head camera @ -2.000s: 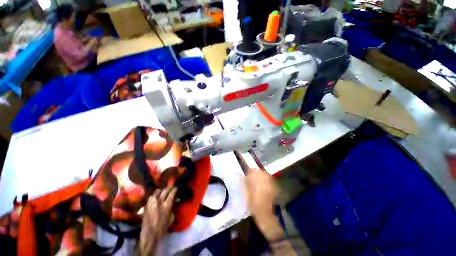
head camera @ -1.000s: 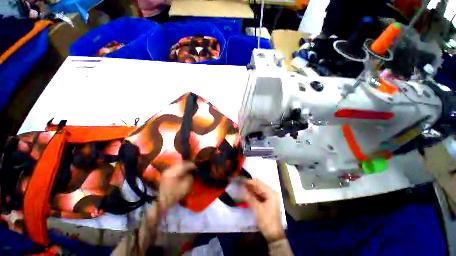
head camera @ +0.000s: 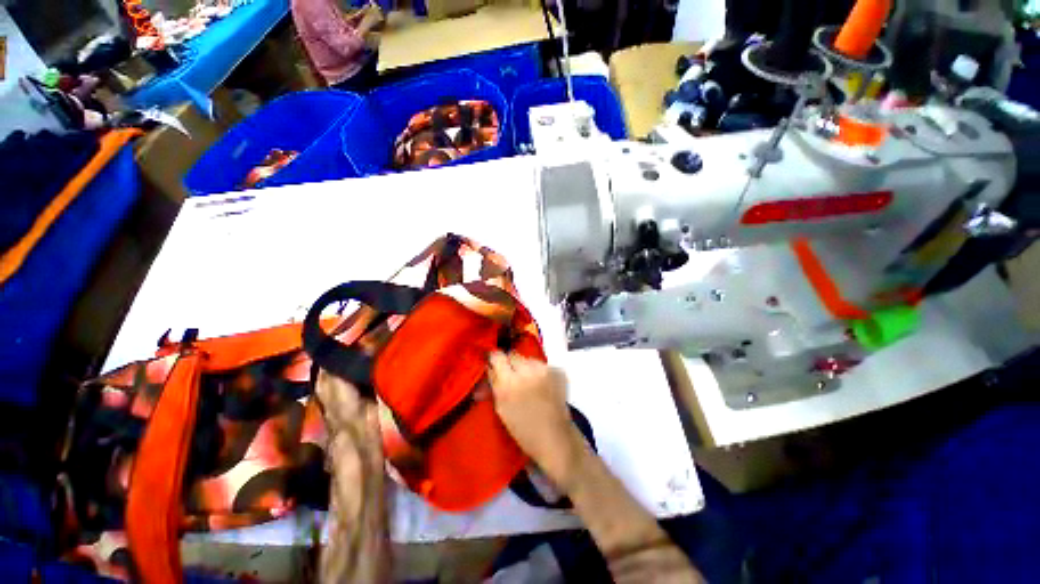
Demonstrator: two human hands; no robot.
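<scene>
The bag body (head camera: 439, 394) lies on the white tabletop left of the sewing machine, its plain orange panel facing up and wavy print showing behind it. A black webbing loop (head camera: 331, 314) arches at its left side. My right hand (head camera: 527, 399) pinches the bag near the orange panel's right edge. My left hand (head camera: 342, 405) is at the bag's left edge, its fingers hidden under the webbing and fabric. The second bag (head camera: 251, 456), printed with orange bands, lies flat on the left. The sewing machine (head camera: 730, 194) has nothing under its needle.
Blue bins (head camera: 274, 135) with printed pieces stand behind the table. An orange thread cone (head camera: 863, 29) stands behind the machine. A green roll (head camera: 887, 326) is on its lower right. A person in a pink top (head camera: 333, 40) sits at a table behind. Dark blue cloth (head camera: 867, 502) is lower right.
The bag body has been turned so its orange panel faces up and a webbing loop stands at its left. My right hand has moved up onto the bag; my left has moved to its left side.
</scene>
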